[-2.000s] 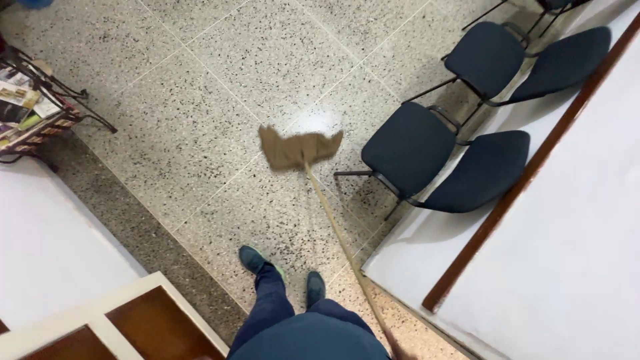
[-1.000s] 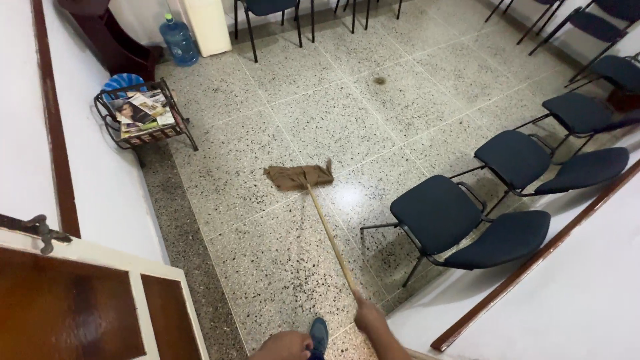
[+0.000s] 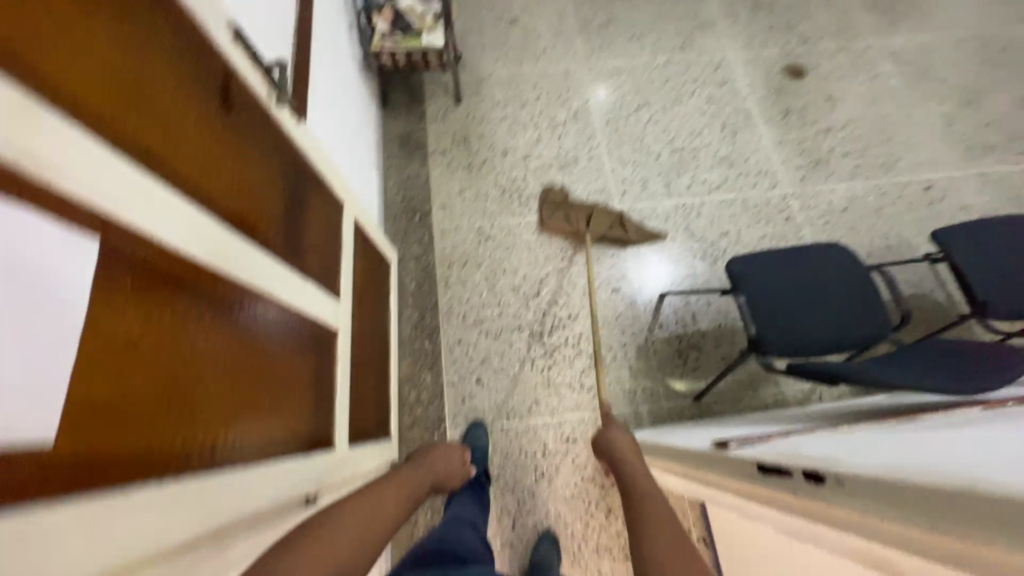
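Observation:
My right hand (image 3: 616, 442) grips the upper part of a long light wooden stick (image 3: 594, 320). At the far end of the stick, a brown cloth (image 3: 598, 221) lies spread on the speckled terrazzo floor (image 3: 512, 320), left of the nearest chair. My left hand (image 3: 445, 467) is curled in the air above my shoe, off the stick and near the door's edge; whether it holds anything small does not show. The view is somewhat blurred.
A white-framed door with brown panels (image 3: 208, 352) fills the left. Dark padded chairs (image 3: 808, 300) line the right wall. A rack with magazines (image 3: 408, 56) stands at the upper left. A door edge (image 3: 800, 496) is at the lower right. A round dark spot (image 3: 794, 71) marks the floor.
The view has swung strongly. The cloth was bunched two seconds ago and is now spread, tapering to the right. Both hands show now; neither was plainly visible two seconds ago.

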